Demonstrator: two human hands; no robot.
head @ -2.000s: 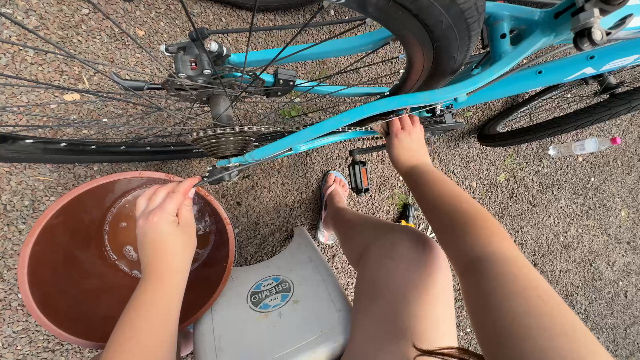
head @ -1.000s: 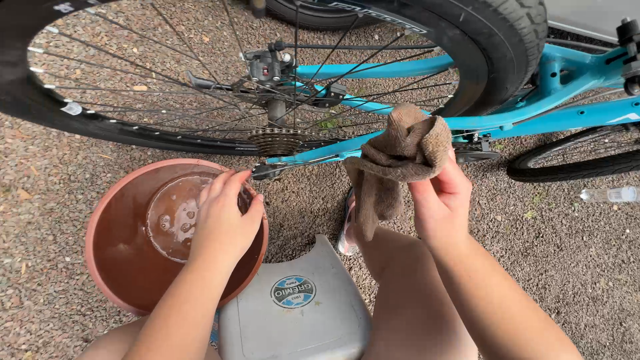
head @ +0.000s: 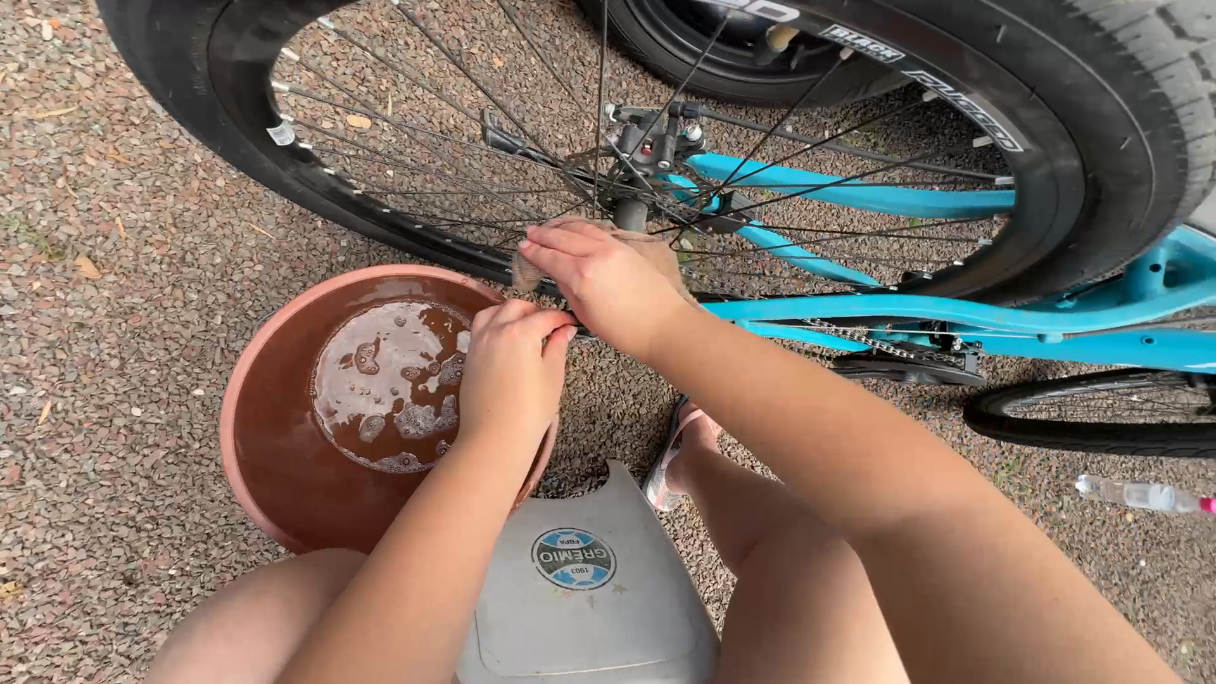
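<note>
My right hand [head: 608,280] presses a brown cloth [head: 655,255] near the rear hub of a blue bicycle [head: 855,309], where the cassette is covered by the hand and cloth. Just below and left, my left hand [head: 518,356] has its fingers closed at the dark rear derailleur area; the part it grips is mostly hidden. The bicycle's spoked rear wheel [head: 223,123] rises above both hands. Under my left hand stands a reddish-brown basin [head: 245,456] of water with suds.
A grey plastic stool [head: 589,627] with a round sticker stands between my legs. A clear bottle with a pink cap [head: 1140,495] lies on the gravel at right. Another wheel [head: 1102,413] is at right, and a vehicle tyre [head: 655,57] is behind.
My right hand, seen holding the cloth raised a second ago, has moved left with it to the rear hub. My left hand has come close beside it. The view has shifted.
</note>
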